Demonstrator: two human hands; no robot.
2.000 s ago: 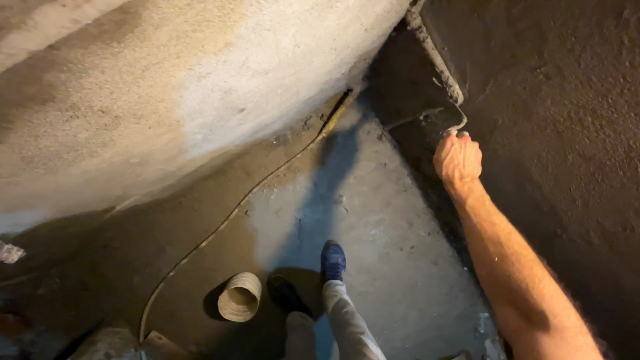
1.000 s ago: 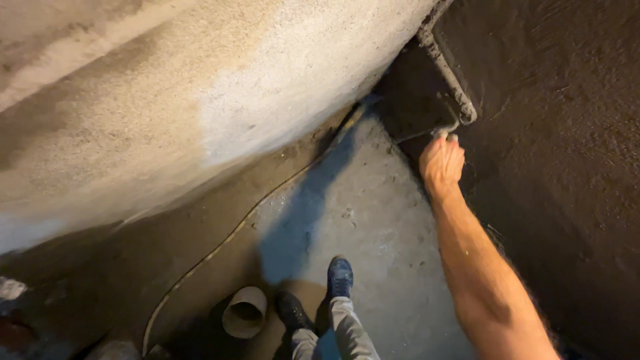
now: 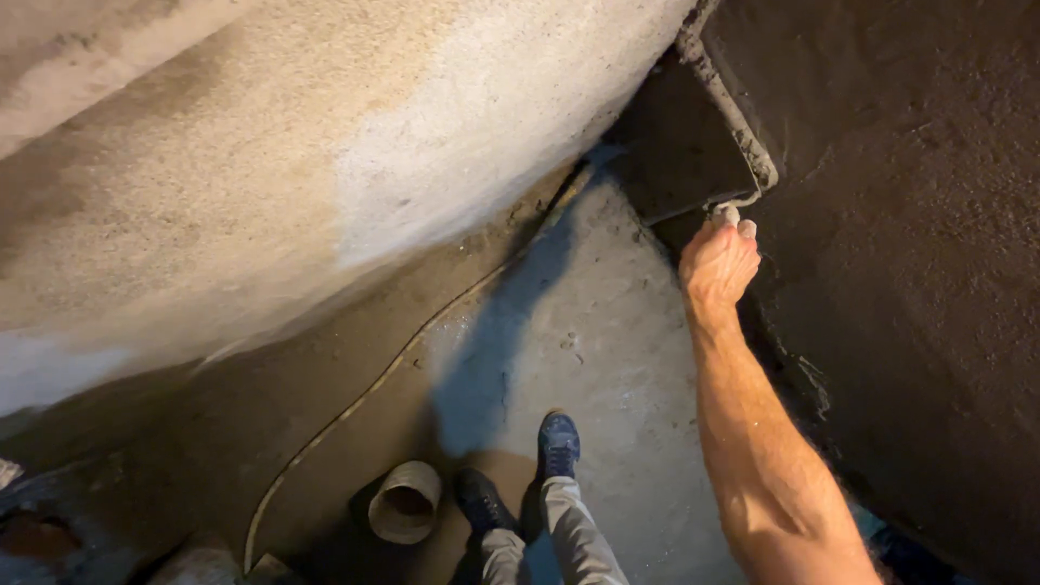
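Observation:
My right hand (image 3: pixel 721 256) reaches up at the right, its fingers closed at the near edge of a dark flat-bladed tool (image 3: pixel 682 138), which looks like a plastering trowel; its handle is hidden. A ridge of wet grey mortar (image 3: pixel 735 122) runs along the tool's right edge and curls round the corner by my fingertips, which are smeared with mortar. The blade lies against the dark, freshly coated wall (image 3: pixel 902 203), near the corner with the pale rough wall (image 3: pixel 390 154). My left hand is out of view.
My shoes (image 3: pixel 559 445) stand on the smeared concrete floor (image 3: pixel 617 366). A round, open container (image 3: pixel 405 504) stands left of them. A cable or thin hose (image 3: pixel 382 378) curves across the floor to the corner. Blurred objects (image 3: pixel 41 532) lie at the lower left.
Between the oldest frame and the middle one, my right hand and the tool have shifted slightly left relative to the mortar-covered wall. My hand still grips the tool.

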